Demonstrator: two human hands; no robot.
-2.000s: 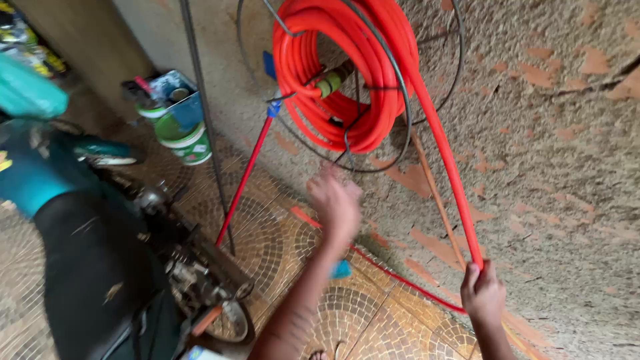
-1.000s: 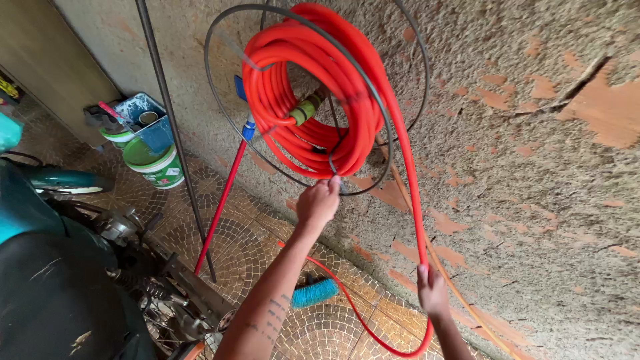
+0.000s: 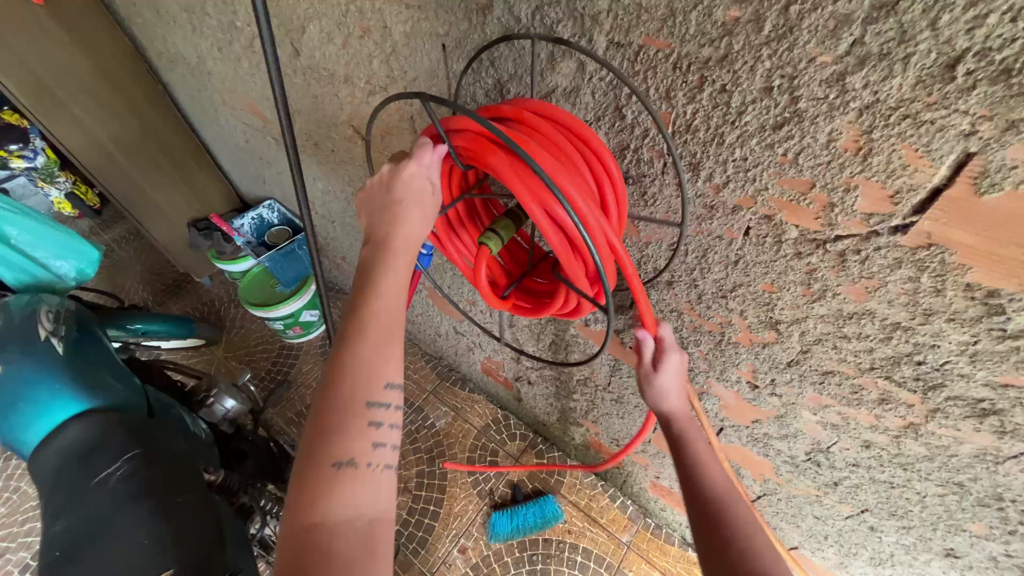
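A red hose (image 3: 532, 152) is wound in many coils on a dark metal wire reel (image 3: 604, 264) against the rough wall. My left hand (image 3: 404, 192) is at the reel's left side, its fingers closed around a spoke of the front ring, close to the coils. My right hand (image 3: 662, 364) grips the hose run that comes down from the coils at the right. Below that hand the hose's free end (image 3: 552, 466) curves left over the floor. A green hose connector (image 3: 502, 230) shows inside the coils.
A motorcycle (image 3: 120, 448) stands at the left. Behind it are a green and white bucket (image 3: 284, 308) and a blue paint tray (image 3: 280, 240). A dark pole (image 3: 288, 152) leans near the wall. A blue broom head (image 3: 524, 518) lies on the tiled floor.
My left hand has moved from the reel's bottom up to its left side. The reel has turned. Less hose hangs below my right hand, and its free end is now in view.
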